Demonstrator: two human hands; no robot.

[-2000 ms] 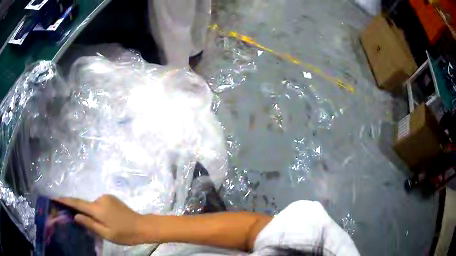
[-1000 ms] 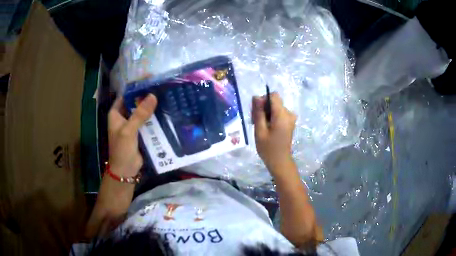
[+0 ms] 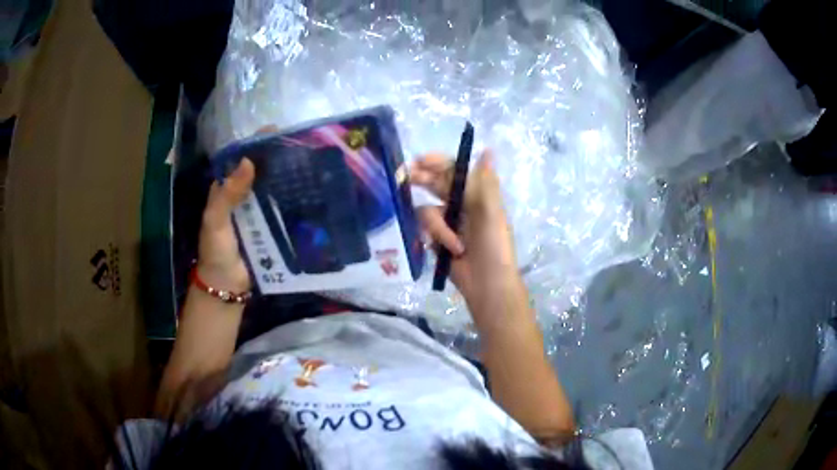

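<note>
My left hand (image 3: 224, 225), with a red bracelet, holds the retail box (image 3: 317, 207) by its left edge, thumb on the front. The box is dark blue with a pink-purple glow, a black keypad picture and a white strip marked "Z10". It is held in the air over the near side of the waste bag (image 3: 551, 119). My right hand (image 3: 468, 225) is just right of the box and holds a slim black cutter (image 3: 455, 207), roughly upright between fingers and palm. Its fingertips are near the box's right edge; whether they touch film there is unclear. No blade can be made out.
A large brown carton (image 3: 78, 211) with a small black symbol stands at the left. The bag of crumpled clear film fills the centre. Grey floor (image 3: 633, 321) with film scraps and a yellow line (image 3: 714, 303) lies at the right. Whitish sheeting (image 3: 734, 115) hangs at the upper right.
From two seconds ago the view has swung left from the floor to the box. Since one second ago the box has shifted slightly left, and my right hand has come closer to its edge, fingers spread more.
</note>
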